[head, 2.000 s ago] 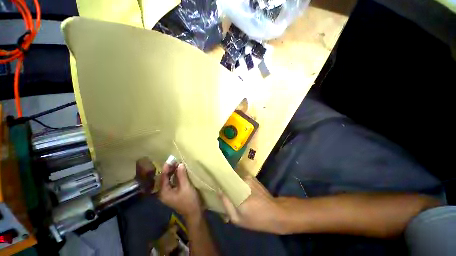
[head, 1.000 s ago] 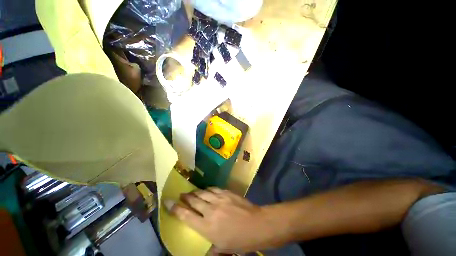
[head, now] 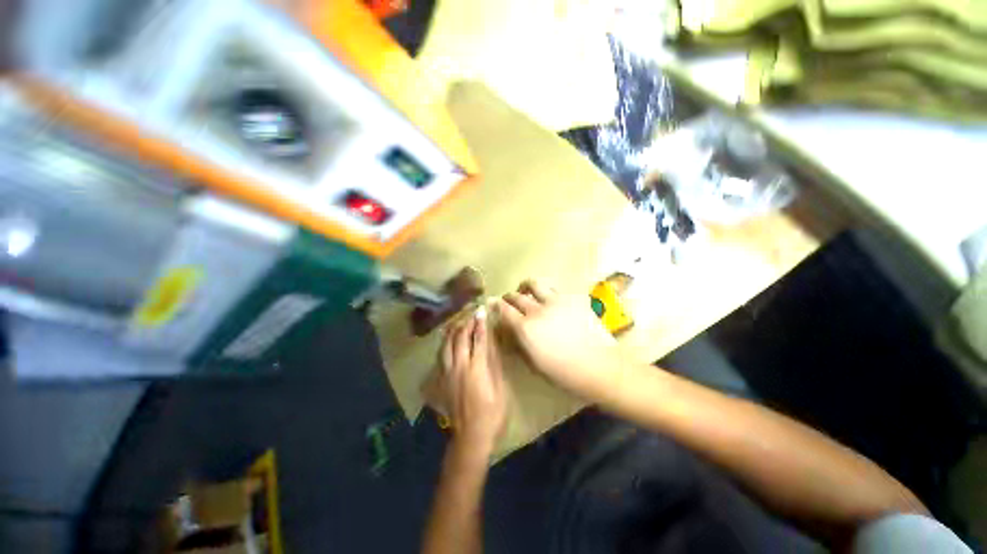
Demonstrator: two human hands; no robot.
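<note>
A large tan-yellow panel (head: 541, 195) lies spread over the press table, under the brown press die (head: 446, 303) on its metal rod. My left hand (head: 472, 379) lies on the panel just below the die, fingers close together. My right hand (head: 547, 330) is on the panel to the right of the die, fingers bent. The fingertips of both hands meet at the panel beside the die, with a small whitish spot between them. Blur hides whether a label is under the fingers.
The press's green body (head: 314, 298) and control box (head: 325, 130) fill the upper left. A yellow button box (head: 613, 308) is right of my right hand. Dark labels (head: 669, 216) and a clear plastic bag (head: 731, 162) lie behind. Stacked panels (head: 887, 54) are at upper right.
The view has swung, bringing the control box in. The panel, folded and raised a second ago, now lies spread under the die. My left hand shows again, beside my right hand.
</note>
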